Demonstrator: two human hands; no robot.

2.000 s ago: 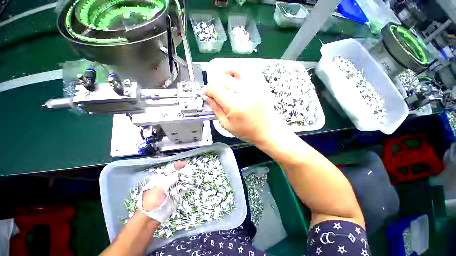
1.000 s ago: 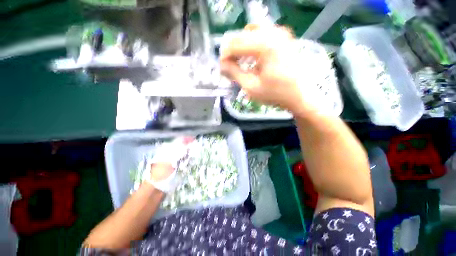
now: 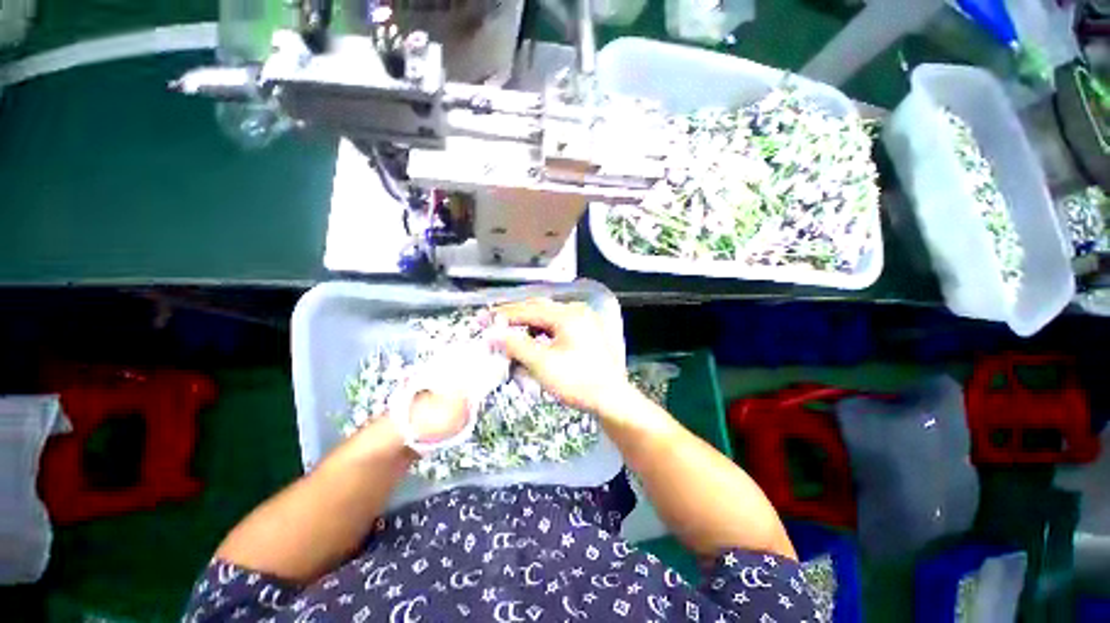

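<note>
The near parts bin (image 3: 319,408) is a whitish tub at my lap, holding a loose heap of small white, silver and green workpieces (image 3: 517,441). My left hand (image 3: 448,396), in a thin white glove, is over the heap. My right hand (image 3: 554,347), bare, is over the bin too, its fingertips meeting the left fingertips. Whether either holds a piece is too small and blurred to tell. The loading fixture (image 3: 621,170) at the right end of the machine arm has no hand at it.
The air cylinder (image 3: 347,91) and machine base (image 3: 523,225) stand beyond the near bin. The far parts bin (image 3: 745,262) is right of them, a side bin (image 3: 962,262) farther right. Red stools (image 3: 128,432) are under the bench. A green crate (image 3: 712,402) is right of my lap.
My right hand has left the fixture and far bin area and come down to the near bin, meeting my left hand. The view has shifted, so the machine sits higher and farther right.
</note>
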